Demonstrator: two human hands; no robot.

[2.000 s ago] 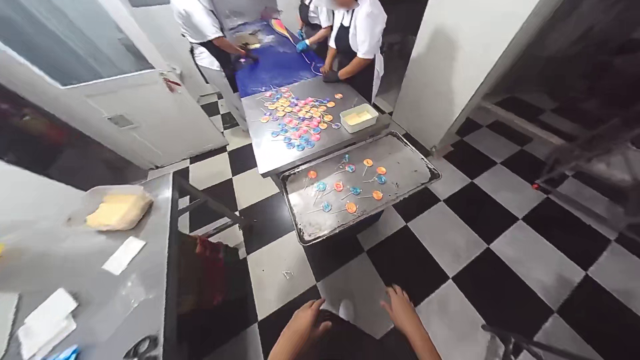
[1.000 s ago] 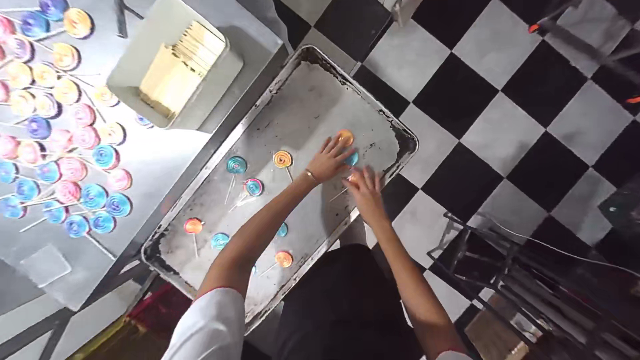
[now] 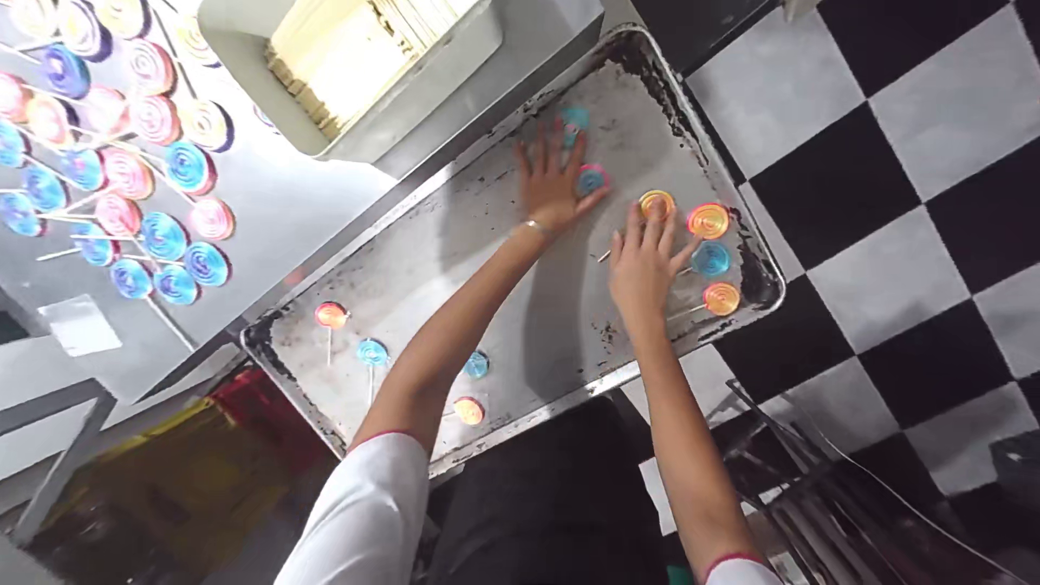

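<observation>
A worn metal baking tray (image 3: 504, 268) holds several spiral lollipops. My left hand (image 3: 552, 183) lies spread near its far edge, fingers by a teal lollipop (image 3: 576, 119) and a pink-rimmed blue lollipop (image 3: 591, 181). My right hand (image 3: 644, 264) is spread too, its fingertips over a yellow-orange lollipop (image 3: 656, 203). Just right of it are an orange lollipop (image 3: 708, 220), a blue lollipop (image 3: 711, 258) and another orange lollipop (image 3: 721, 299). On the tray's left part lie a red-orange lollipop (image 3: 331, 315), a light blue lollipop (image 3: 372, 352) and others.
Left of the tray stands a metal table (image 3: 301, 195) with many colourful lollipops. A plastic container (image 3: 455, 89) of pale flat pieces rests at that table's edge. Checkered floor (image 3: 861, 219) shows to the right, with a metal rack (image 3: 780, 479) at lower right.
My left hand has moved to the tray's far side. Several lollipops are now grouped at the tray's right end. The view has come closer to the tray.
</observation>
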